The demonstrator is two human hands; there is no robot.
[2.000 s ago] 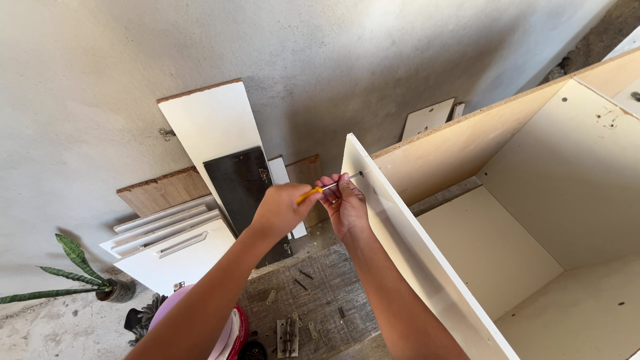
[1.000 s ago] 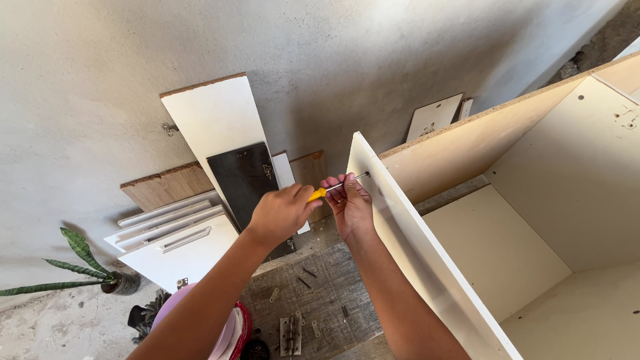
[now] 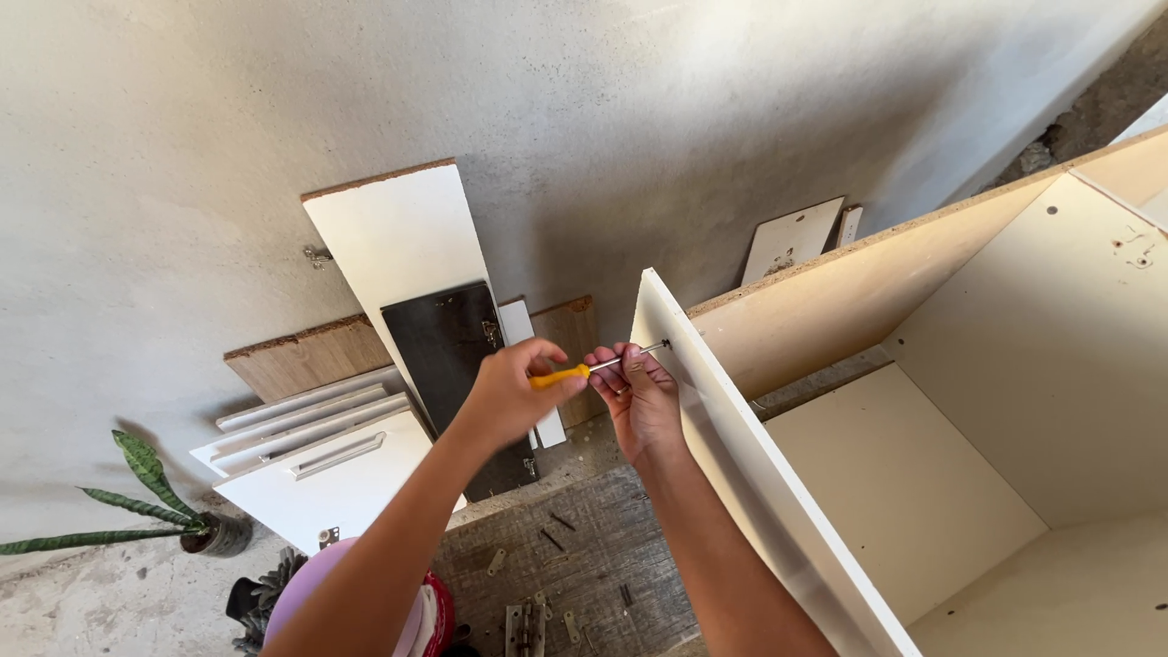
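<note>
My left hand (image 3: 516, 383) has its fingers around the yellow handle of a screwdriver (image 3: 558, 375). With its fingertips, my right hand (image 3: 641, 401) steadies the metal shaft beside the panel. The shaft's tip meets a dark screw (image 3: 666, 344) at the outer face of a white board (image 3: 776, 465), near its upper end. That board forms the near side of an open cabinet carcass (image 3: 903, 484), whose long back edge (image 3: 876, 242) shows bare particle board.
White boards (image 3: 392, 237), a black panel (image 3: 447, 356) and white doors (image 3: 338, 465) lean on the wall. Hinges (image 3: 525, 630) and screws lie on a wooden surface (image 3: 584, 547) below my hands. A potted plant (image 3: 214, 534) stands at left, near a lilac round object (image 3: 310, 584).
The fingers of my left hand have loosened and shifted on the yellow handle. My right hand stays at the shaft, and the tip remains at the same spot on the board.
</note>
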